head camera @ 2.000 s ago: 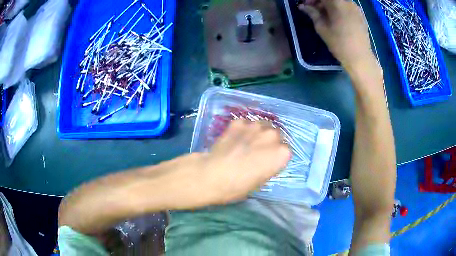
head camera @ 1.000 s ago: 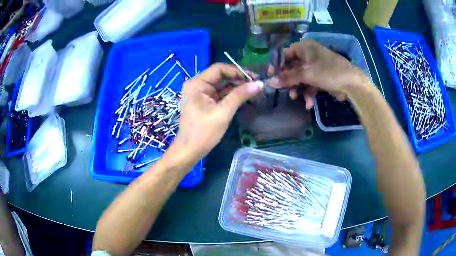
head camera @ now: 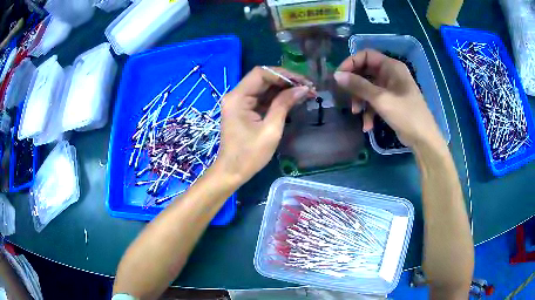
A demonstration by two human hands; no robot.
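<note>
My left hand [head camera: 258,120] holds a thin white rod [head camera: 278,74] between thumb and fingers, its red end pointing right towards the press fixture [head camera: 320,101]. My right hand [head camera: 384,91] is just right of the ram [head camera: 317,58], thumb and forefinger close together; whether a small part is between them cannot be told. It is apart from the rod. The green press base [head camera: 322,152] lies under both hands. The clear rod box [head camera: 334,237] is nearest me, with red ends to the left. The clear black-parts box [head camera: 437,111] is partly behind my right hand.
A large blue tray [head camera: 117,170] with loose rods is left of the press. A narrower blue tray [head camera: 519,111] is far right. Frosted lidded boxes [head camera: 88,88] stand at far left. A yellow container [head camera: 444,13] is at upper right. A person's arm shows at the lower left edge.
My right hand, earlier at the black-parts box and then meeting my left at the rod, has moved slightly right, off the rod. My left hand went from the rod box to the press with a rod.
</note>
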